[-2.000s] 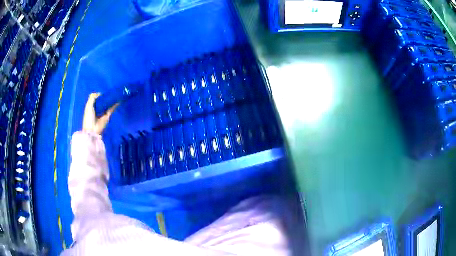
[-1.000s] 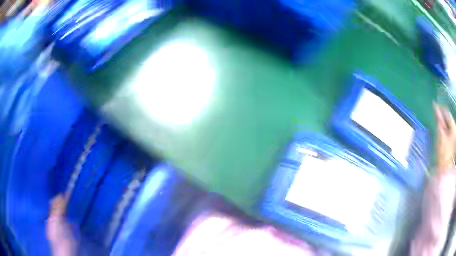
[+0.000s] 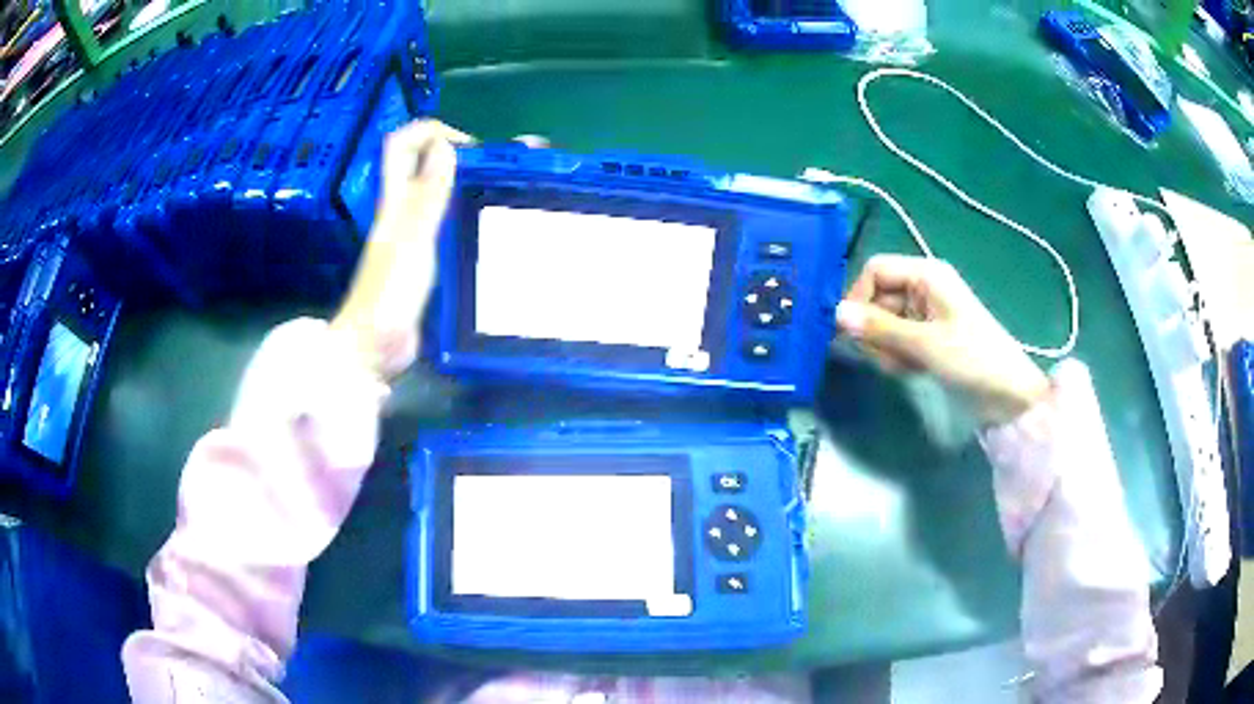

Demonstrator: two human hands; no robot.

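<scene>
A blue diagnostic scan tool (image 3: 633, 282) with a lit white screen is in front of me, tilted slightly. My left hand (image 3: 406, 241) grips its left end. My right hand (image 3: 915, 323) is at its right side, thumb and fingers closed at the edge below the keypad; whether they pinch anything there is hidden. A second scan tool (image 3: 605, 543), also lit white, lies flat on the mat just nearer to me. A white USB cable (image 3: 983, 206) loops on the mat, one end near the held unit's upper right corner.
A row of stacked scan tools (image 3: 206, 151) stands at the upper left. Another lit unit (image 3: 58, 371) lies at the far left. A white power strip (image 3: 1169, 371) and a tan cardboard sheet (image 3: 1217, 261) are at the right. Smaller blue units (image 3: 1107, 62) lie at the far side.
The view has swung from the tote to the bench. My left hand has left the tote and now holds the upper scan tool. My right hand has come to that unit's right side.
</scene>
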